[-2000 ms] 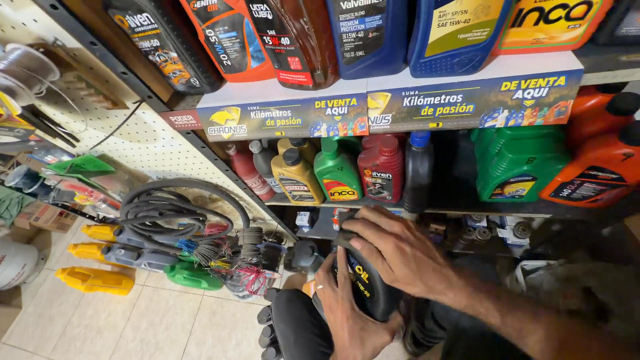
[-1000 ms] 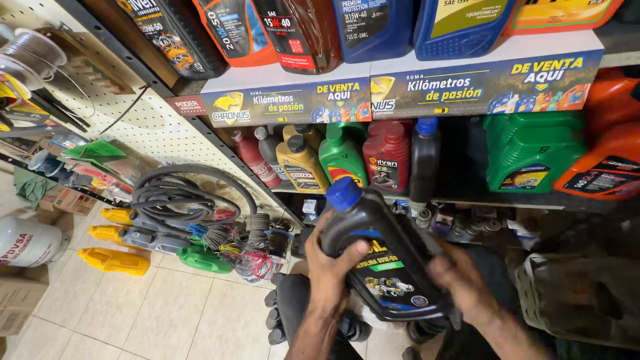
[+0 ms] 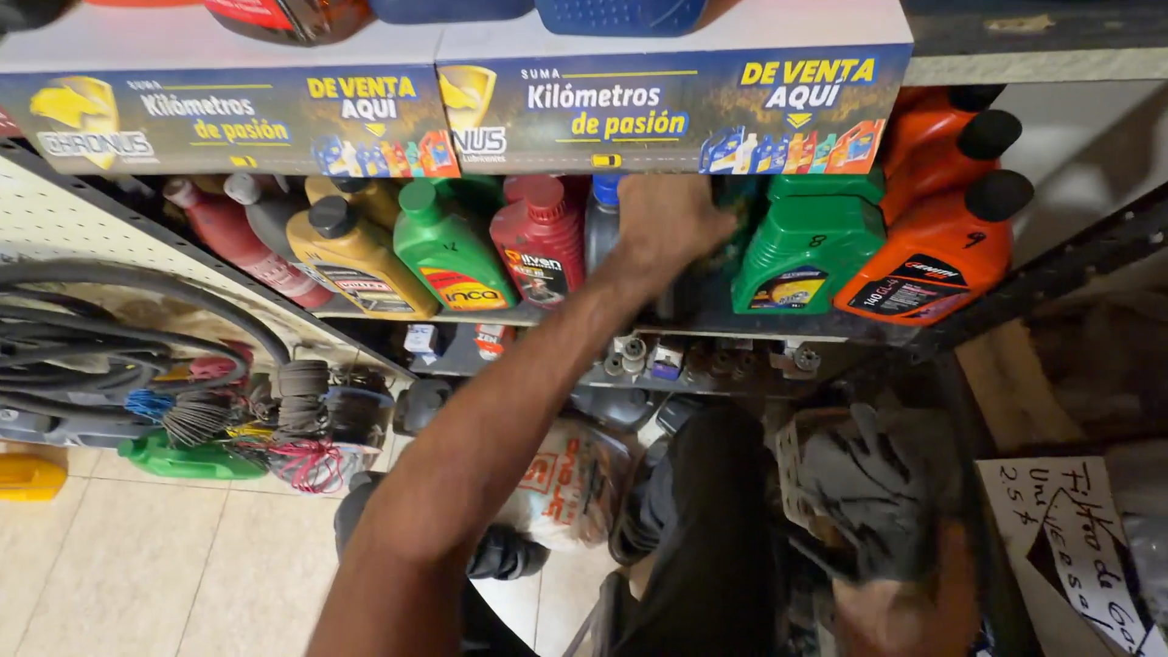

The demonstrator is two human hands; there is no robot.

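My left hand (image 3: 677, 219) reaches from the lower left into the shelf under the promotional strip. Beside it stands a dark bottle with a blue cap (image 3: 604, 219), partly covered by the hand. The fingertips are hidden, so what they hold cannot be told. Left of it are a red oil bottle (image 3: 538, 242), a green one (image 3: 452, 251) and a gold one (image 3: 360, 265). Right of it stand green oil bottles (image 3: 808, 246) and orange ones (image 3: 931, 251). My right hand (image 3: 899, 611) is blurred at the lower right, beside a grey cloth or glove (image 3: 862, 484); its fingers cannot be made out.
Small parts line a lower shelf (image 3: 584, 370). Coiled hoses (image 3: 119, 338) and wire spools (image 3: 306, 401) lie at left above the tiled floor (image 3: 119, 557). A plastic bag (image 3: 570, 484) sits near my legs. A handwritten cardboard sign (image 3: 1058, 547) is at right.
The black oil jug with a blue cap, earlier in both hands, no longer shows in them. My left hand has moved up into the shelf, my right to the lower right. The view has shifted right.
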